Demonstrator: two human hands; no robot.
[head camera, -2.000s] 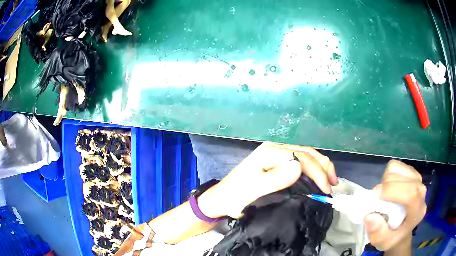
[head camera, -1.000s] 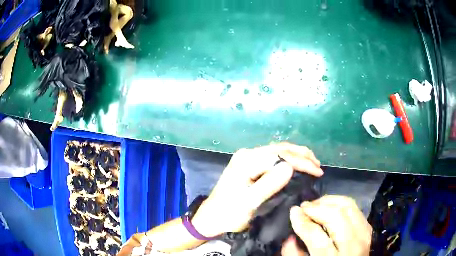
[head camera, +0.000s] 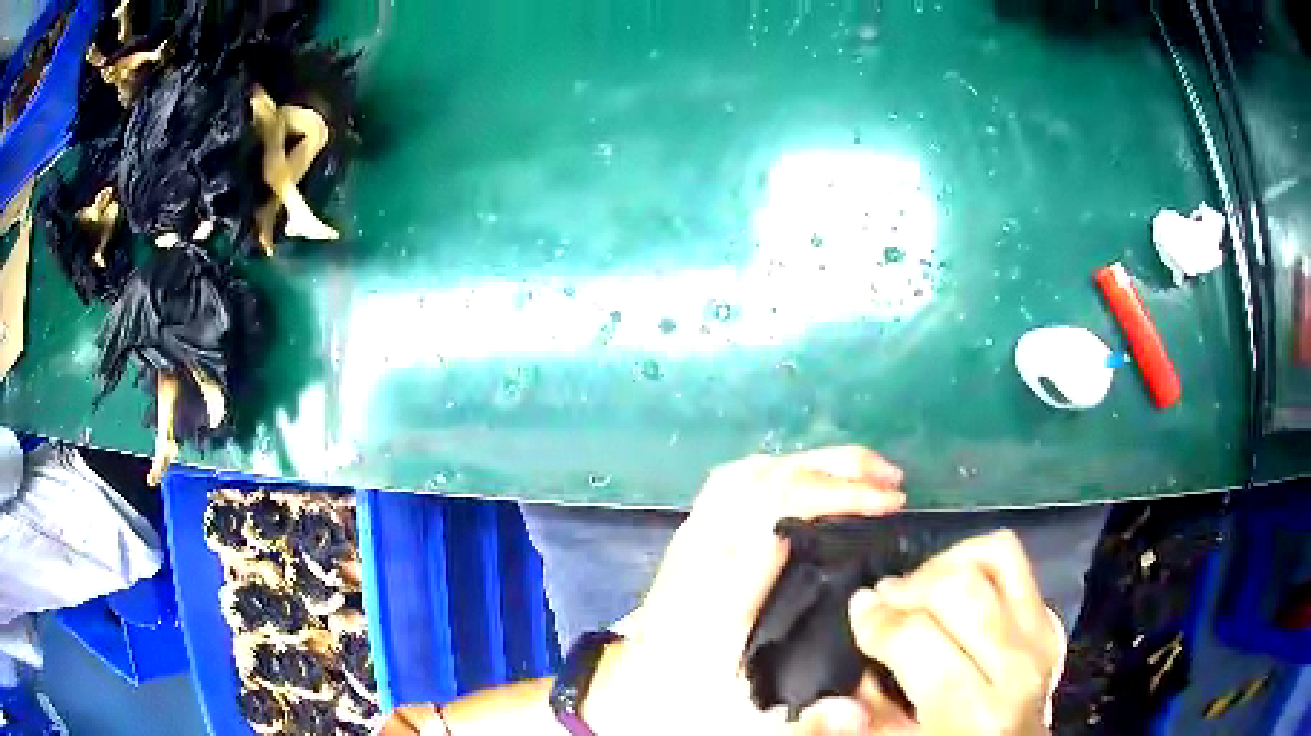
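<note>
A black cloak piece (head camera: 812, 633) is held between my two hands below the bench's front edge. My left hand (head camera: 755, 532) grips it from the left and over the top, with a dark band on the wrist. My right hand (head camera: 971, 640) has its fingers pressed on the right side of the piece. The fingertips and the piece's inner side are partly hidden. A white glue bottle (head camera: 1064, 367) with a blue nozzle lies on the green bench, its nozzle close to a red stick-like tool (head camera: 1140, 335).
Black-cloaked figures (head camera: 180, 309) with pale legs lie at the bench's left. White crumpled tissue (head camera: 1189, 242) lies at the right. A blue crate (head camera: 377, 618) with rows of small parts stands below the bench edge. White cloth (head camera: 72, 532) shows at far left.
My right hand has let go of the glue bottle, which now lies on the bench, and holds the black piece. My view has shifted, and the piece is turned with its smooth surface showing.
</note>
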